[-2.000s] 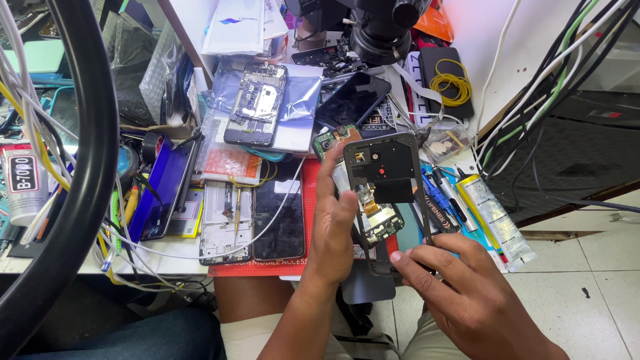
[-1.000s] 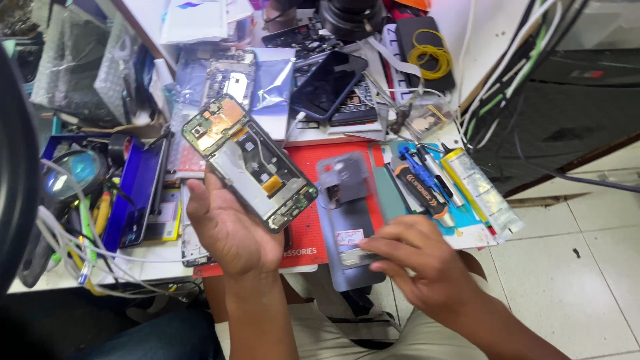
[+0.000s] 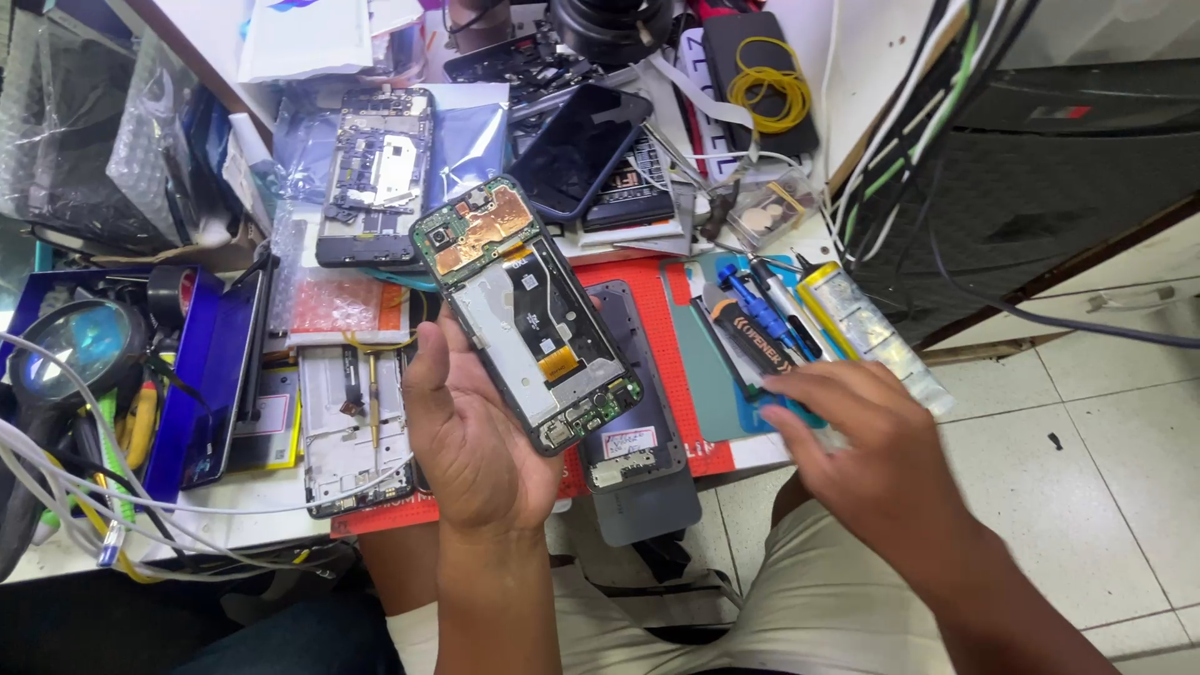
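Note:
Tilted in my left hand (image 3: pixel 487 431) is an opened smartphone (image 3: pixel 530 323), its copper-covered circuit board at the upper end and a pale metal battery bay below. My right hand (image 3: pixel 858 431) is beside the tools, its thumb and forefinger near the lower end of a black opener tool (image 3: pixel 750 333); whether they touch it is unclear. A blue-handled screwdriver (image 3: pixel 759 305) lies alongside. Between my hands, a dark phone mid-frame (image 3: pixel 647 375) with a small label lies partly over a grey back cover (image 3: pixel 647 520), which overhangs the desk edge.
Another opened phone (image 3: pixel 375 187) lies on packaging behind my left hand. A dark phone (image 3: pixel 581 150) rests to its right. A blue tray (image 3: pixel 202 394) with a magnifier (image 3: pixel 80 347) stands left, near loose white cables (image 3: pixel 75 487). A yellow-edged tube (image 3: pixel 872 328) lies at the right.
The mid-frame, held in my right hand two seconds ago, now lies on the red mat and the grey cover. My right hand has moved right to the tools. My left hand still holds the opened phone.

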